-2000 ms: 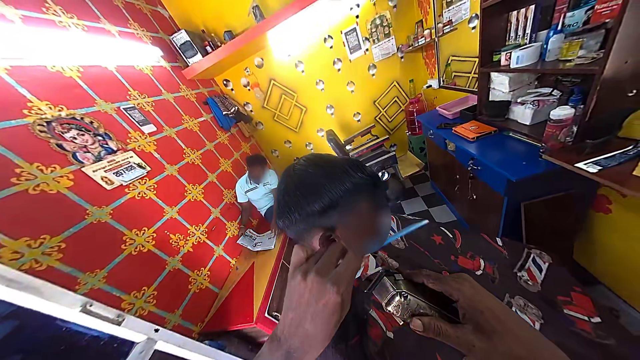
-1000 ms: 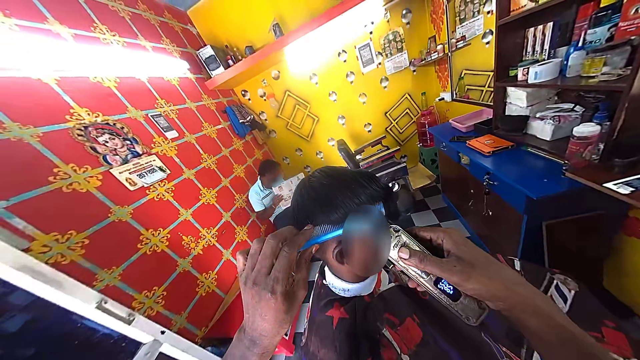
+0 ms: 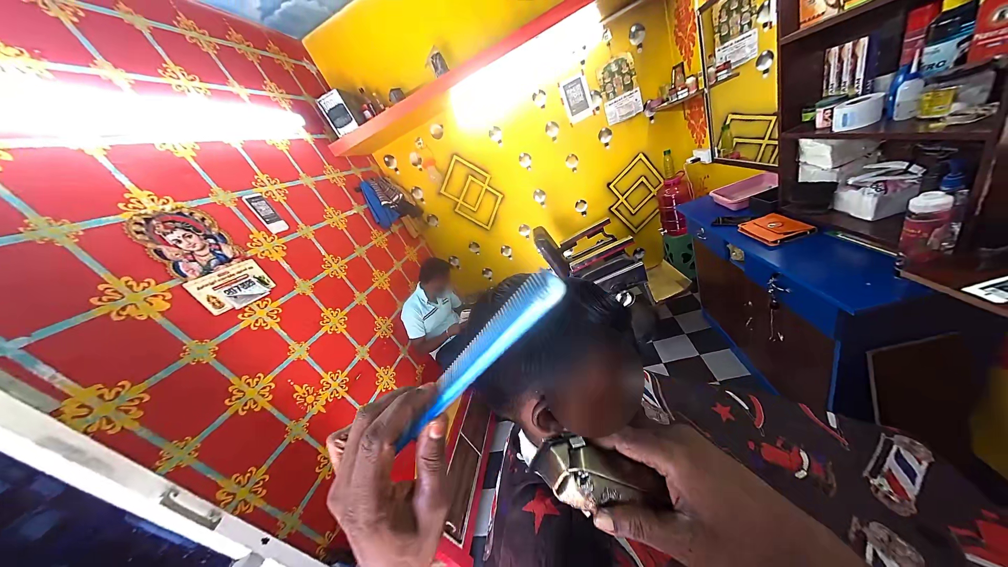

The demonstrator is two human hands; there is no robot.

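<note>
A blue plastic comb (image 3: 492, 339) is pinched between the thumb and fingers of my left hand (image 3: 394, 472), its teeth facing up and left, raised in front of a seated person's dark hair (image 3: 587, 315). My right hand (image 3: 693, 496) grips a metallic hair clipper (image 3: 594, 472), whose head is close below the person's ear (image 3: 543, 413); whether it touches the skin I cannot tell. A dark printed barber's cape (image 3: 748, 449) covers the person, with a white strip (image 3: 526, 447) at the neck.
Another person (image 3: 431, 307) sits behind, by the red patterned wall (image 3: 331, 276). At right are a blue-topped cabinet (image 3: 835, 268) with an orange pouch (image 3: 776, 228), and a dark shelf unit (image 3: 890, 130) holding bottles and boxes. A barber's chair (image 3: 598, 260) stands farther back.
My left hand has lifted the comb away from the side of the person's head. My right hand has lowered the clipper towards the area below the ear. The person's head has turned or tilted.
</note>
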